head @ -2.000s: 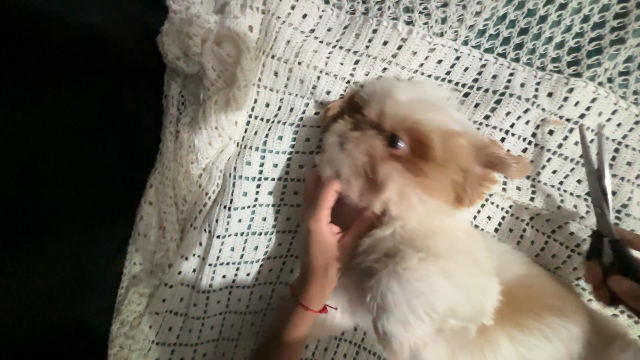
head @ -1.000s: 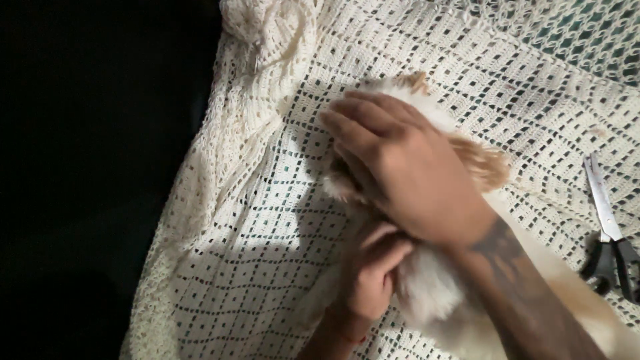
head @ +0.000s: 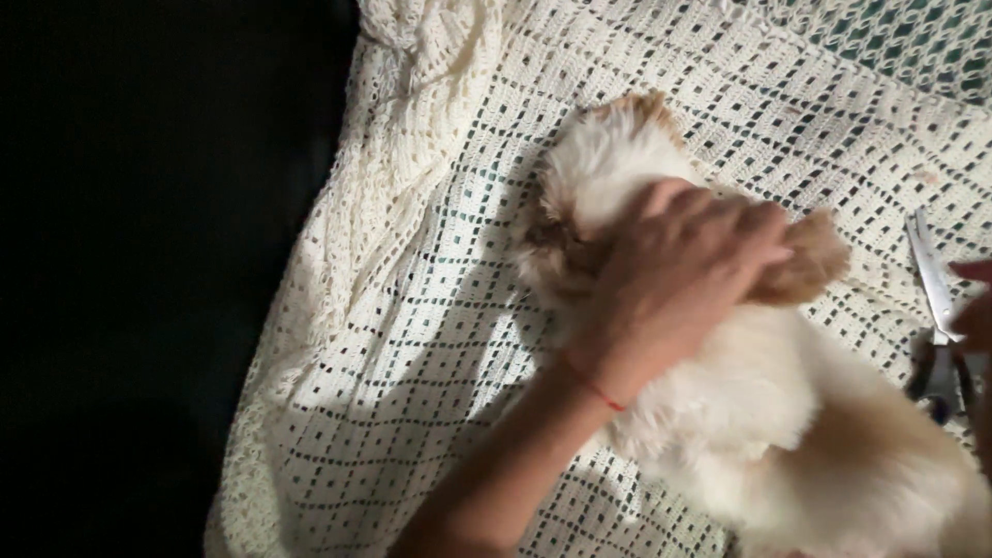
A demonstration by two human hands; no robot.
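Note:
A small white and tan long-haired dog lies on a white crocheted cloth. Across the side of its head rests my left hand, wearing a thin red string at the wrist; its fingers are blurred and lie near the tan ear. The dog's face is turned to the left and partly covered by the hand. At the right edge, my right hand is only partly in view, beside a pair of scissors with black handles. Whether its fingers touch the scissors cannot be told.
The crocheted cloth spreads under the dog, with a bunched fold at the upper left. A more open mesh with green beneath shows at the top right. Beyond the cloth's left edge everything is dark.
My right hand has left the dog's head and moved right, to beside the scissors. My left hand has moved from below the dog's chin onto the side of its head.

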